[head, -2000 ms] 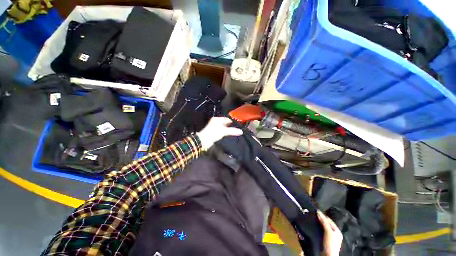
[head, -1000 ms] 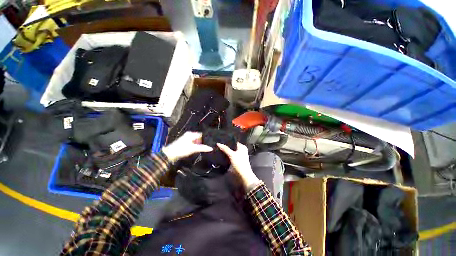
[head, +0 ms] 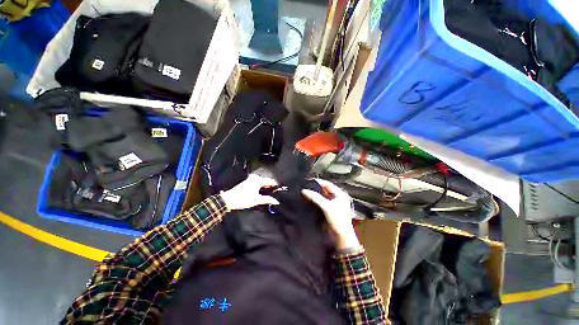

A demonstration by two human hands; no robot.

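Note:
A black zippered bag piece [head: 293, 184] is held over my lap, in front of the dark apron [head: 254, 289] with blue lettering. My left hand [head: 249, 192] grips its left side, with a bit of silver zipper near the fingertips. My right hand [head: 332, 204] grips its right side, thumb and fingers on the cloth. The piece's lower part merges with the dark apron, so its edge is hard to tell. A brown carton [head: 266, 81] just beyond my hands holds black pieces with silver zippers [head: 244, 136].
A white crate [head: 146, 108] and a blue crate [head: 114, 222] with labelled black panels stand at left. A large blue bin [head: 457, 114] with black bags is at upper right. An open carton [head: 376, 254] with dark pieces is at lower right. A grey hose [head: 387, 164] lies by an orange-red part [head: 319, 144].
Two seconds ago the piece was stretched out to the lower right with its long zipper showing. It is now gathered between both hands, which have come together over the lap.

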